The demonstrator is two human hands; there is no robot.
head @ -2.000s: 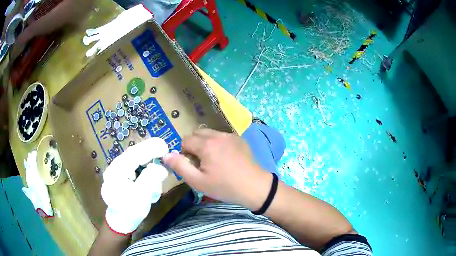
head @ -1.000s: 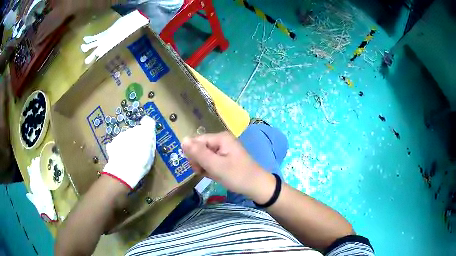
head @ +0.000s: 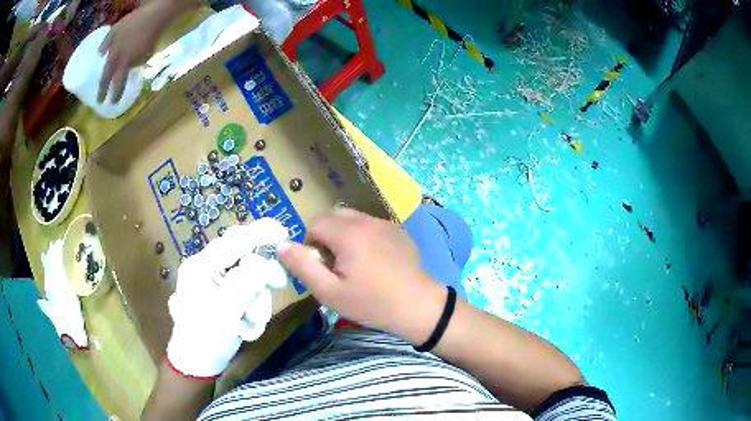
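Note:
Small round caps (head: 211,191) lie in a loose pile in the shallow cardboard box tray (head: 136,140). Some show a pale disc with a dark rim, others a shiny dark dome. My left hand (head: 226,296), in a white knit glove with a red cuff edge, is over the box's near part. Its thumb and fingertips are closed on a small cap (head: 268,251). My bare right hand (head: 354,261), with a black wristband, meets it there, thumb and index finger together at the cap. What the right fingertips hold is too small and partly hidden to tell.
A bowl of black parts (head: 58,177) and a smaller cream bowl (head: 85,255) stand left of the box. A spare white glove (head: 62,296) lies beside them, another (head: 202,45) beyond the box. Another person's hand (head: 132,41) rests on something white. A red stool (head: 338,49) stands beyond the box.
My left hand has come back from the cap pile to meet my right hand, with a cap now in its fingertips. Another person's hand and a white thing have appeared beyond the box.

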